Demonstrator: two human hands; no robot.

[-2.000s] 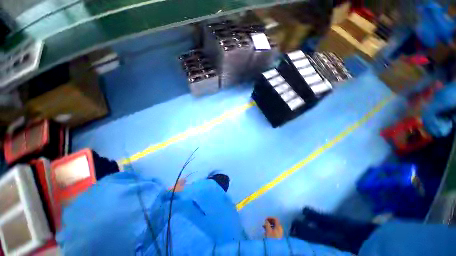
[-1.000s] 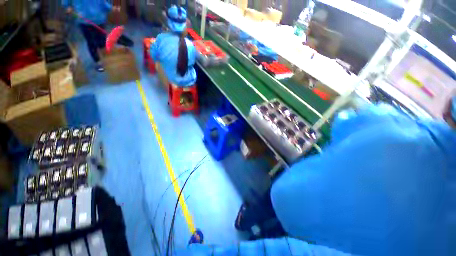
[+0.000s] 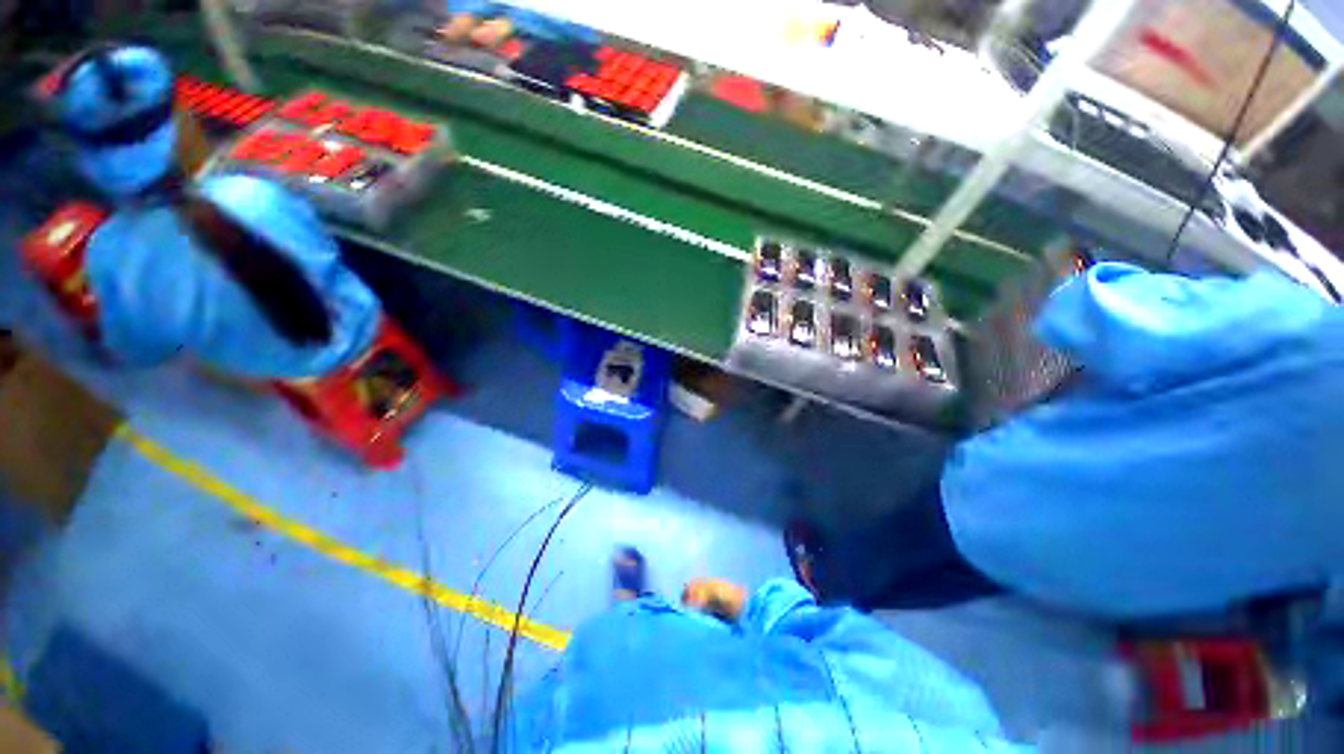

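My right hand (image 3: 715, 597) is small and blurred at the lower centre, at the end of a blue sleeve, over the floor; its finger pose is unclear. My left hand is not in view. Nearest in front, a stack of clear blister trays (image 3: 843, 376) stands on the near edge of the green conveyor belt (image 3: 560, 251). Its top tray has two rows of small dark devices with orange glints. My hand is apart from it.
A person in a blue smock (image 3: 1150, 457) stands right, a sleeve by more trays (image 3: 1024, 346). Another person (image 3: 221, 280) sits left on a red stool (image 3: 361, 405). Trays of red parts (image 3: 332, 148) lie on the belt. A blue stool (image 3: 607, 413) stands below; another red stool (image 3: 1201, 689) is lower right.
The view has swung right toward the conveyor. The floor stacks have left the picture, the seated person now shows at the left, and my right hand has come into view.
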